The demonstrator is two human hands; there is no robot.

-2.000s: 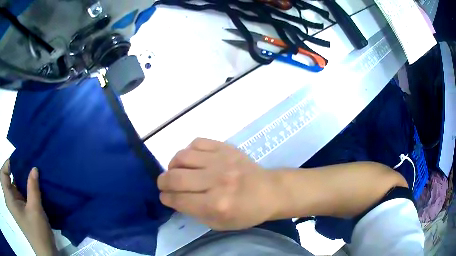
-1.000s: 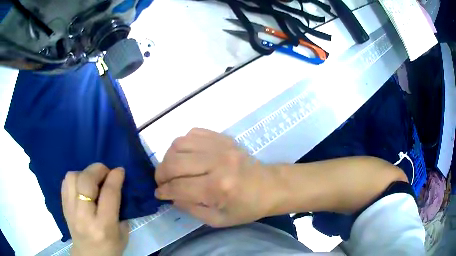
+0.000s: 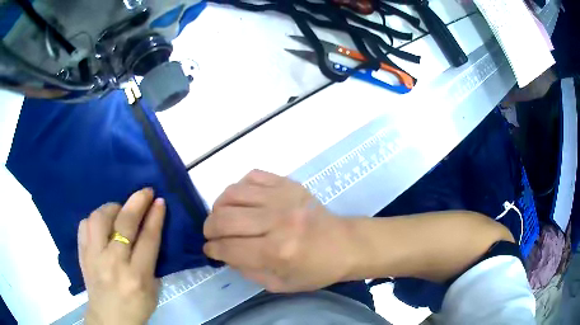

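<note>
A navy fabric panel point(image 3: 82, 165) lies on the sewing machine bed, its upper end under the presser foot point(image 3: 131, 92). A narrow black strip point(image 3: 166, 159) runs along the panel's right edge. My right hand point(image 3: 273, 232) pinches the strip and the panel's lower right corner; its fingertips are partly hidden. My left hand point(image 3: 124, 254), with a yellow ring, rests on the lower part of the panel, fingers bent and close together. Whether it pinches the cloth is hard to tell.
The machine head point(image 3: 57, 51) fills the upper left. Snips point(image 3: 375, 73) lie among loose black strips point(image 3: 337, 32), beside a black-handled tool point(image 3: 445, 35). A written paper point(image 3: 518, 44) is at upper right. Dark cloth point(image 3: 458, 171) hangs beyond the ruler-marked edge, near a blue basket point(image 3: 529, 216).
My left hand has moved from the panel's far left edge onto its lower middle. The panel's lower part lies flatter. My right hand has stayed nearly in place on the corner.
</note>
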